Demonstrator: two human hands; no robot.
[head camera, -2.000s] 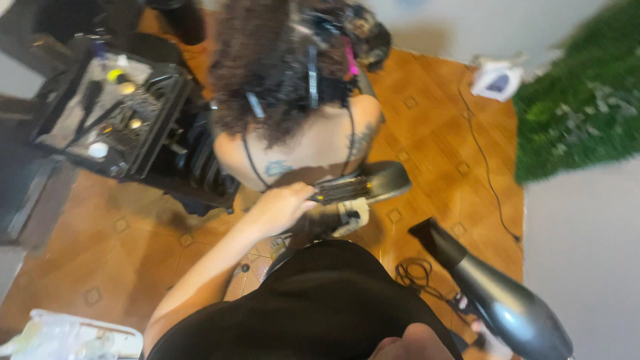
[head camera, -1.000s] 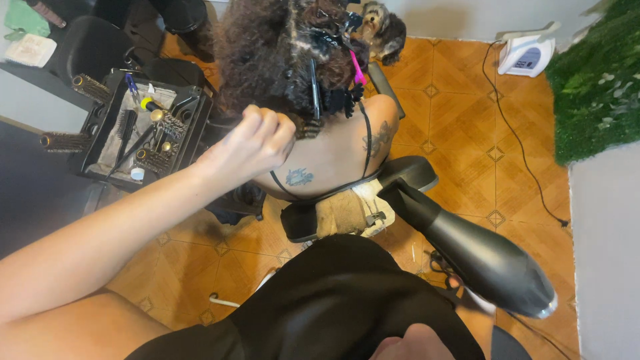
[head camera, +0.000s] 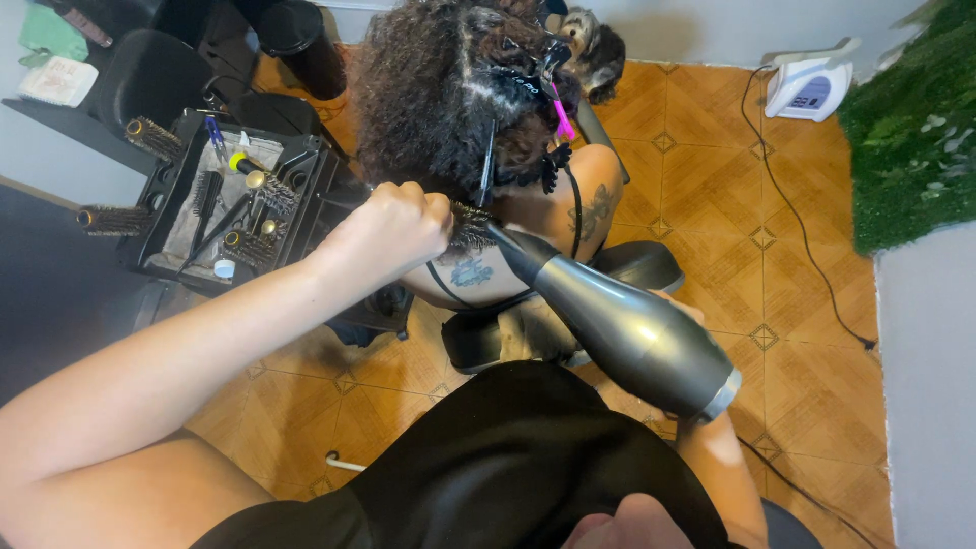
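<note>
My left hand (head camera: 404, 221) is closed around the handle of a hairbrush (head camera: 471, 225), whose bristles lie at the lower ends of a seated person's dark curly hair (head camera: 404, 99). My right hand (head camera: 686, 309), mostly hidden behind the dryer, holds a dark grey hair dryer (head camera: 633, 328). Its black nozzle (head camera: 518, 248) points at the brush and appears to meet its right end. Sectioning clips hold up parts of the hair: a long dark clip (head camera: 487, 164), a pink clip (head camera: 563, 113) and a black claw clip (head camera: 556, 166). The person sits with their back to me.
At the left stands a black salon trolley (head camera: 286, 252) with round brushes (head camera: 114, 219), combs and clips. A dog (head camera: 598, 57) is beyond the person. A white device (head camera: 810, 90) with a cord (head camera: 793, 202) stands by the wall, near green artificial grass (head camera: 911, 145). The chair's padded armrest (head camera: 640, 264) is close by.
The brush and my left hand have come to the hair ends. The dryer, which was lower right and away from the hair two seconds ago, has its nozzle at the brush now.
</note>
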